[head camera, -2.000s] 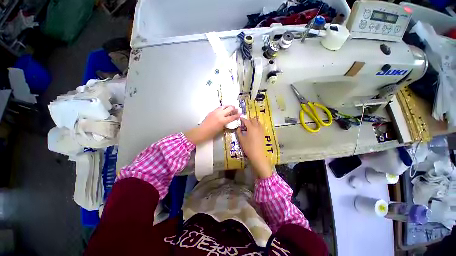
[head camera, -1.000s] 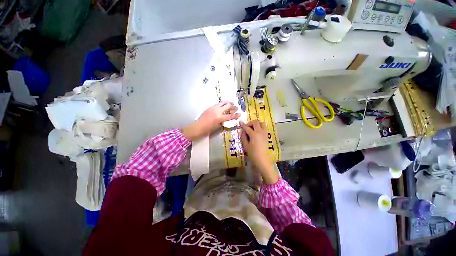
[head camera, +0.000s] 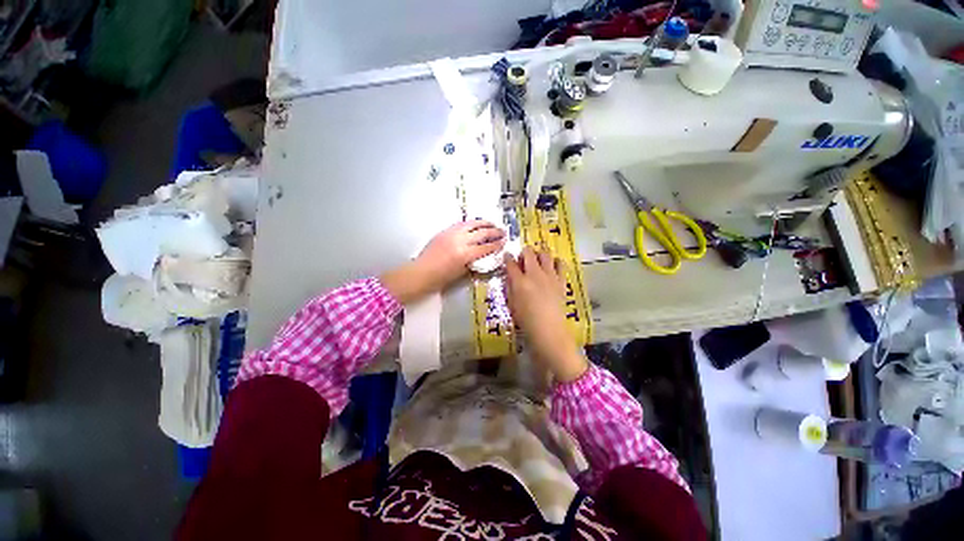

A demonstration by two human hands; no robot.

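Observation:
A long white fabric strip [head camera: 422, 336] hangs over the table's front edge and runs up under my left hand. My left hand [head camera: 461, 252] lies flat on the cloth just in front of the presser foot and needle area [head camera: 514, 203]. My right hand [head camera: 537, 287] is beside it, fingertips on the cloth's right edge. More white strip [head camera: 457, 90] lies beyond the needle towards the back. Yellow tape with black letters [head camera: 571, 248] lies flat on the bed under and beside my hands. Whether my fingers pinch the cloth is hard to see.
The JUKI sewing machine head [head camera: 719, 122] stands at the right. Yellow-handled scissors [head camera: 669, 241] lie open on the bed, beside small dark tools [head camera: 740, 245]. Stacked cloth [head camera: 190, 264] is at the left. A black rectangle [head camera: 734, 343] and thread cones [head camera: 788, 426] are on the right side surface.
The view has shifted slightly since the first frame. My hands have stayed in nearly the same place on the cloth, with only small finger movements.

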